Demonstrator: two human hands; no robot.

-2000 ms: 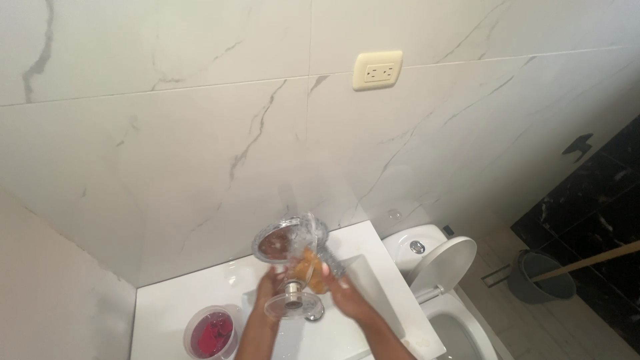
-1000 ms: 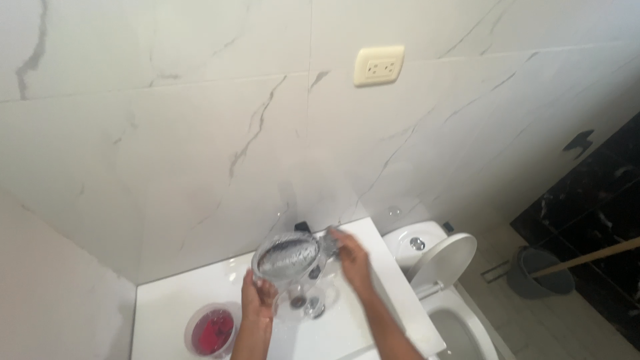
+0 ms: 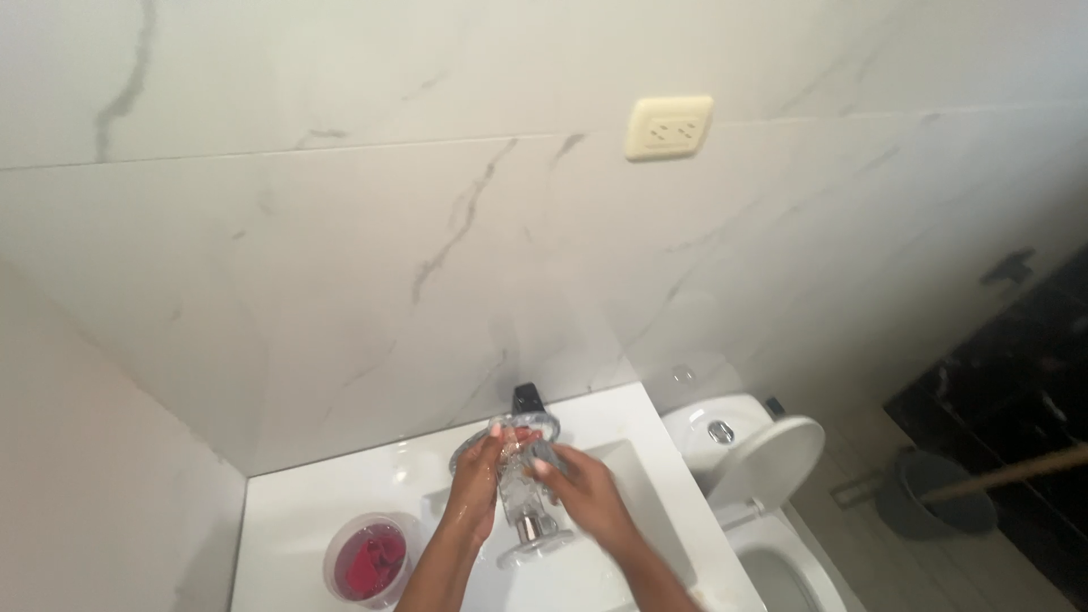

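Note:
Over the white sink basin (image 3: 654,501), my left hand (image 3: 476,489) grips a clear glass-like stand (image 3: 518,497) with a metal collar and a round foot. The foot points toward me, and a wide round clear part lies at the far end, partly behind my fingers. My right hand (image 3: 582,489) presses a gray cloth or scrubber (image 3: 546,456) to the stand's right side. Wet drops show on the piece and on my left hand. Beyond my hands rises a black faucet (image 3: 527,398).
On the white counter (image 3: 293,510) at left stands a clear tub (image 3: 331,552) holding pink-red cloth in liquid (image 3: 374,561). A toilet (image 3: 722,433) with raised lid is right of the sink. Farther right, a gray bucket (image 3: 935,497) holds a wooden stick (image 3: 1011,472). An outlet (image 3: 669,128) is on the marbled wall.
The stand's wide round part, facing up between my hands one second ago, now lies farther off, with the foot toward me. My right hand has moved inward with the gray cloth or scrubber.

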